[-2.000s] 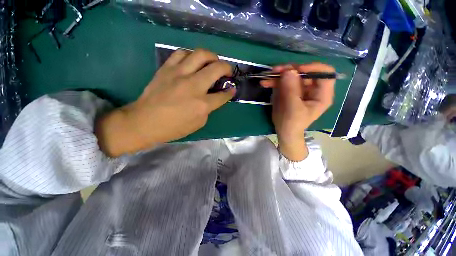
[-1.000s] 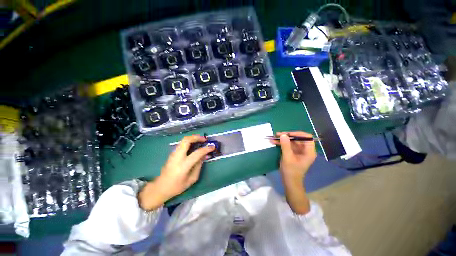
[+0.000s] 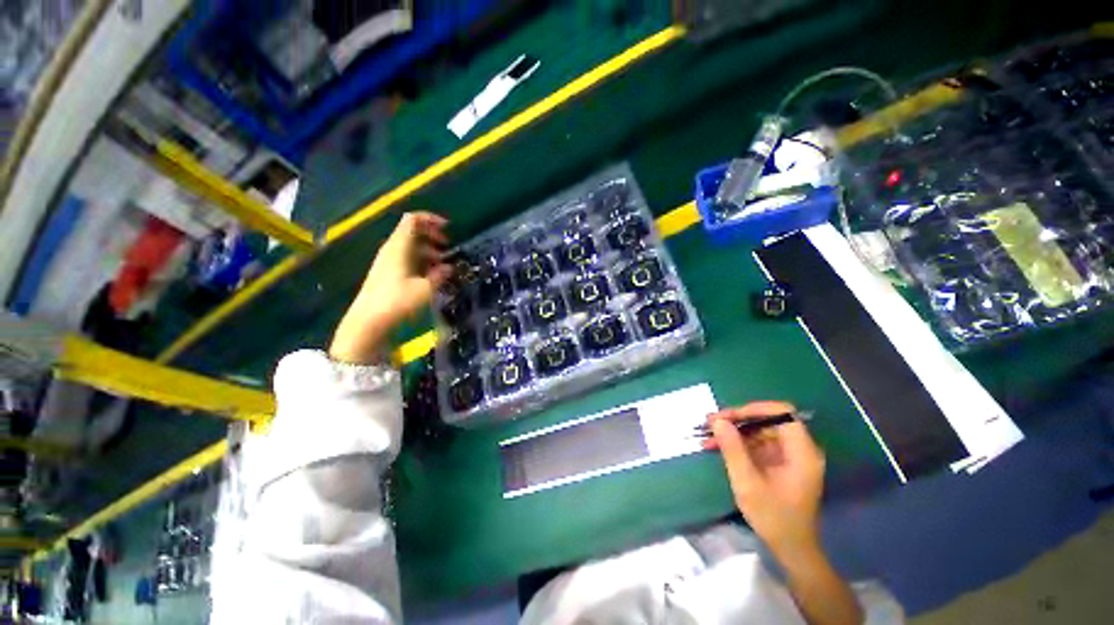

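Note:
My right hand (image 3: pixel 776 470) holds dark tweezers (image 3: pixel 764 422), their tip over the white bare end of the adhesive sheet (image 3: pixel 574 448). The sheet's dark grey rows lie to the left. My left hand (image 3: pixel 397 275) is at the upper left corner of the blister tray (image 3: pixel 574 388), its fingers curled beside a black module housing (image 3: pixel 459 269). Whether the fingers grip a module cannot be told. Rows of black housings with pale square outlines sit in the tray.
A single module (image 3: pixel 772 303) lies beside the long black strip (image 3: pixel 867 354) at right. A blue bin (image 3: pixel 770 220) with pale items stands behind. Glossy blister trays (image 3: pixel 977 244) lie far right. Yellow tape (image 3: pixel 525 117) crosses the bench behind the tray, with a small white strip (image 3: pixel 492 95) beyond.
My left hand has left the adhesive sheet, where it held a module, and moved up and left to the tray corner. The view has shifted. My right hand still holds the tweezers.

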